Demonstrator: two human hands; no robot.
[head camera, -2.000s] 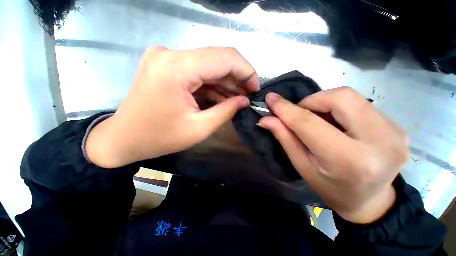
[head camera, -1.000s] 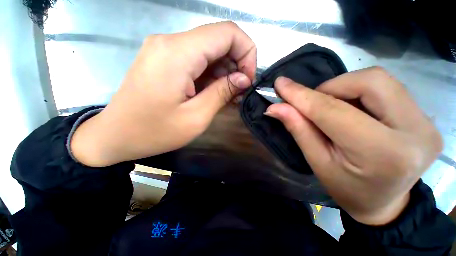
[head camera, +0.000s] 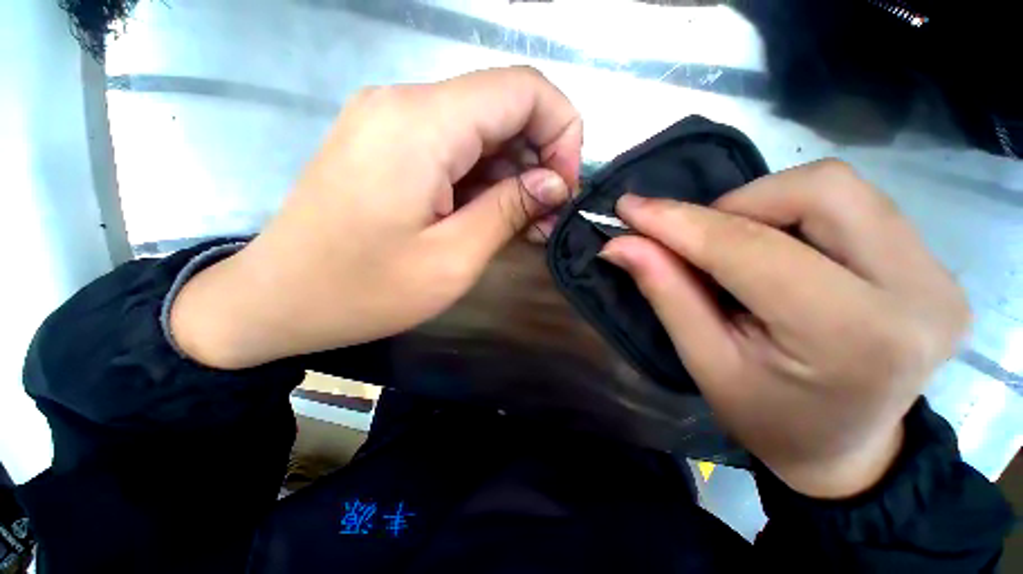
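A black zip pouch (head camera: 684, 168) with a raised rim lies spread between my hands. My left hand (head camera: 415, 213) pinches the pouch's left edge between thumb and forefinger, and a thin black thread end (head camera: 521, 193) curls over the thumb. My right hand (head camera: 796, 314) holds thread snips (head camera: 601, 220) between thumb and forefinger; only the bright pointed blade shows, lying over the pouch near its left edge by my left fingertips. The handles are hidden in the hand. My right fingers cover part of the pouch.
A dark pouch pile (head camera: 886, 67) with a bit of silvery zipper is at the far right of the shiny table (head camera: 224, 135). A fuzzy thread waste clump (head camera: 99, 20) is at the far left. My dark workwear (head camera: 482, 505) fills the near edge.
The pouch was folded lower between the hands and now shows more of its flat panel. Over the last second, the blade has become more visible, while both hands moved only slightly.
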